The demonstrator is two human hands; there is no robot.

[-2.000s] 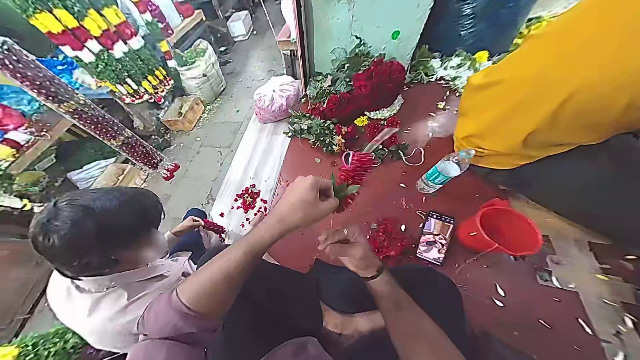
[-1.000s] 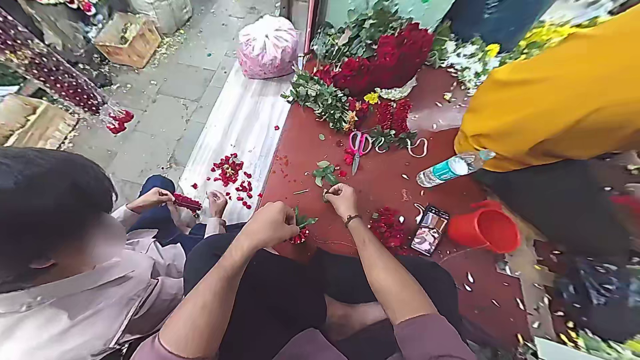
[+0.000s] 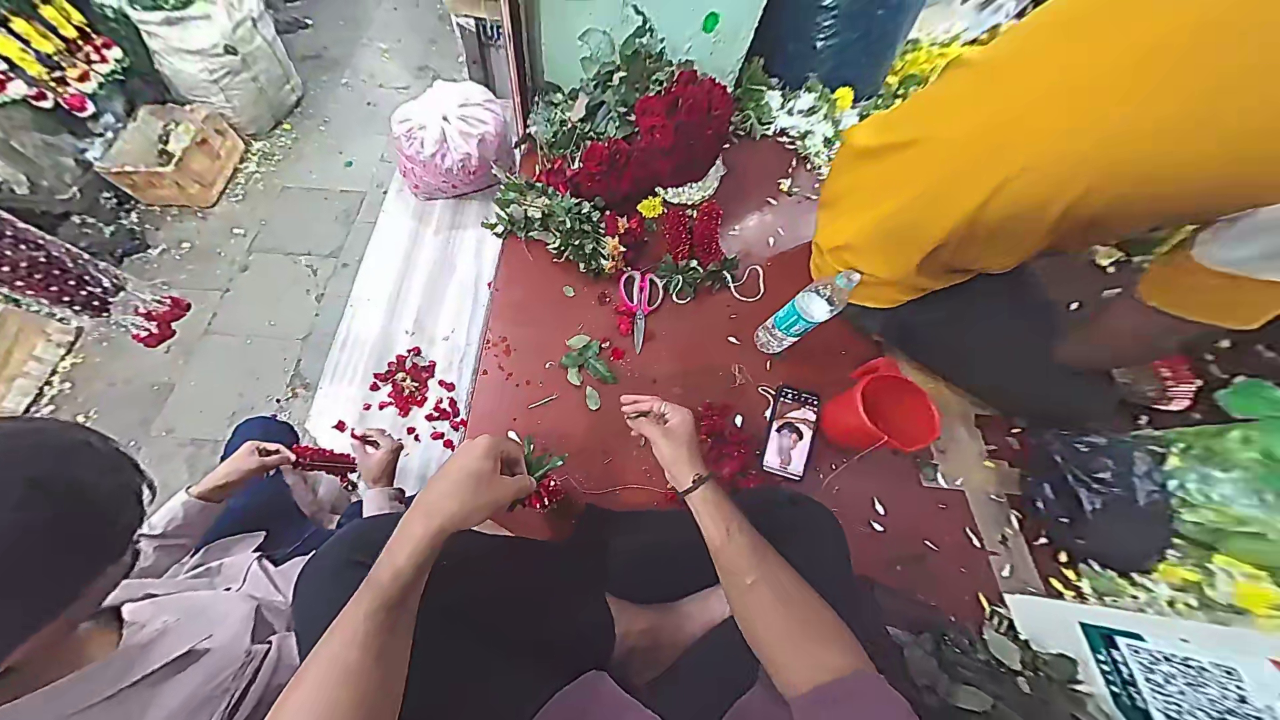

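My left hand (image 3: 485, 480) has its fingers closed on a small bunch of red petals and green leaves (image 3: 543, 485). A thin thread (image 3: 615, 490) runs from the bunch toward my right hand (image 3: 660, 425), raised over the red surface with thumb and fingertips together; whether they pinch the thread is not clear. Loose green leaves (image 3: 590, 362) lie just beyond it, with pink-handled scissors (image 3: 640, 305) farther back. Red petals (image 3: 722, 445) are heaped beside my right wrist, left of a smartphone (image 3: 791, 433) with a lit screen.
A red plastic mug (image 3: 880, 408) and a water bottle (image 3: 805, 312) stand at right, near a person in yellow (image 3: 980, 150). Red roses (image 3: 685, 120) and greenery are piled at the back. At left, a person's hands (image 3: 320, 460) hold a red petal string; a pink-and-white bag (image 3: 450, 140) sits beyond.
My hands have moved apart, the left one to the left with the bunch. The leaves now lie on the red surface, where two seconds ago they were not seen. The view has shifted.
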